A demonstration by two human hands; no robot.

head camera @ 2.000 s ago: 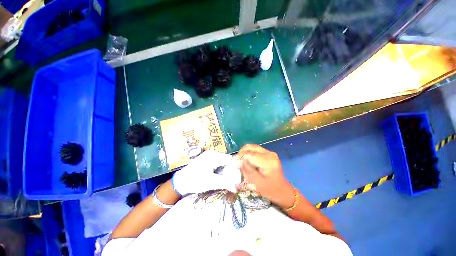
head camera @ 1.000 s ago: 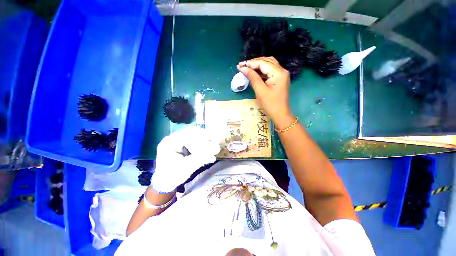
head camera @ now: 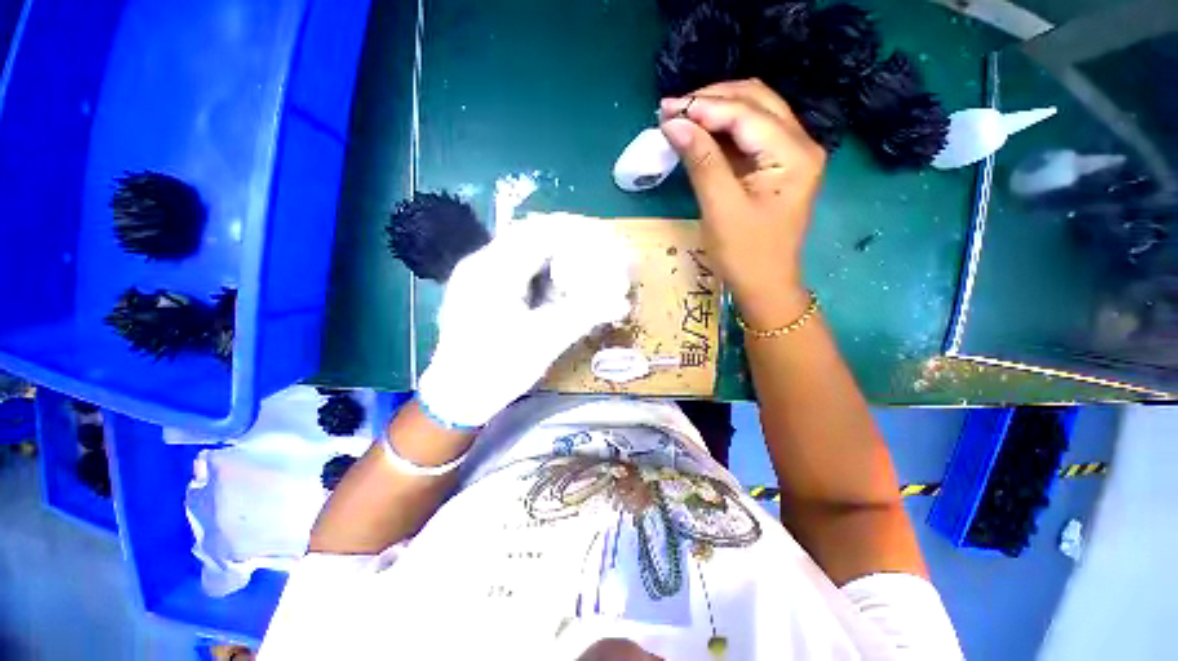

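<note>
My left hand (head camera: 532,316), in a white glove with a dark spot, is curled over the left part of the tan cardboard sheet (head camera: 698,368); whether its fingers hold anything is hidden. My bare right hand (head camera: 760,181) is raised over the green bench, thumb and index finger pinched on a tiny thin black piece (head camera: 686,109). Just left of these fingertips lies a white squeeze bottle (head camera: 643,162). A black spiky head (head camera: 435,235) lies beside the glove. A small white oval item (head camera: 621,364) lies on the cardboard.
Black spiky heads (head camera: 827,65) are piled behind my right hand, with a second white bottle (head camera: 971,137) to their right. A blue tote (head camera: 278,258) at left holds a few heads. Lower blue totes (head camera: 162,555) and a floor tote (head camera: 966,478) stand below the bench.
My hands have parted since the oldest frame; the right reached out over the bench. Since the middle frame, the glove has moved up and right onto the cardboard. The view has also shifted.
</note>
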